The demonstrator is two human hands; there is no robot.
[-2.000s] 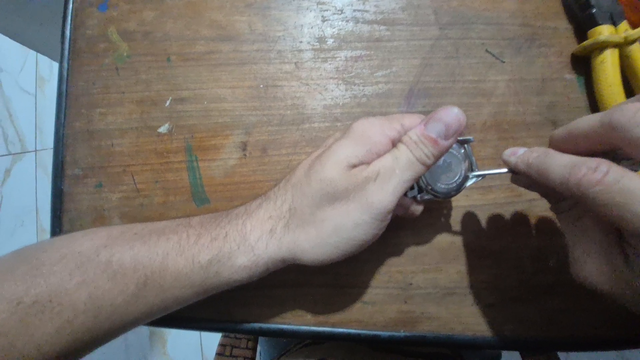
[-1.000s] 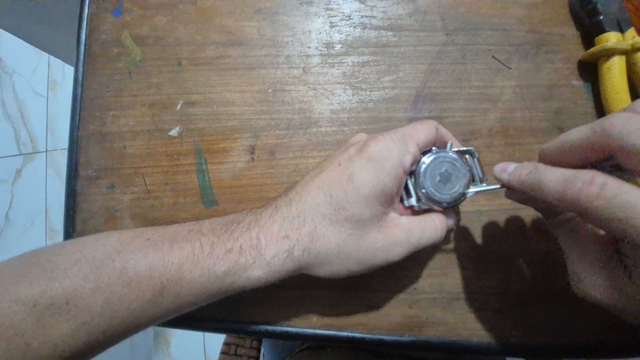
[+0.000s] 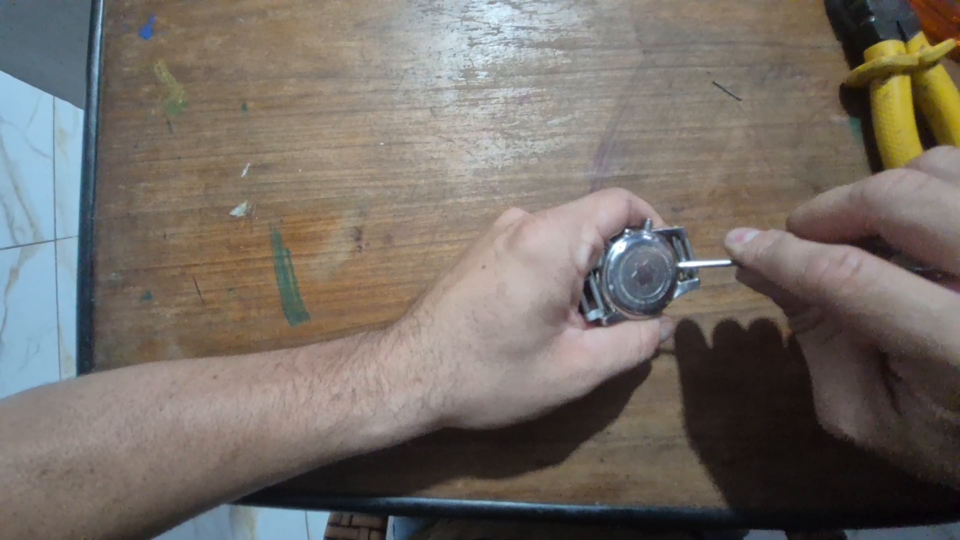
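Observation:
A metal wristwatch case (image 3: 640, 276) lies in my left hand (image 3: 525, 307), back cover up, its lugs showing at both ends and no strap visible on them. My left thumb and fingers grip its rim from the two sides. From the right, my right hand (image 3: 855, 292) pinches a thin metal tool (image 3: 705, 263), perhaps a small screwdriver. The tool's tip meets the edge of the case back, between the right-hand lugs. Its handle is hidden in the fingers of my right hand.
Pliers with yellow grips (image 3: 894, 105) lie at the upper right, beside an orange object (image 3: 941, 22) cut off by the frame. The wooden table (image 3: 375, 150) has paint marks and a dark edge along its left and near sides. Pale tiled floor shows at the left.
My left thumb has come off the case's upper side, and the case has turned in my left hand. The tool's tip has shifted from the lower right lug to between the lugs.

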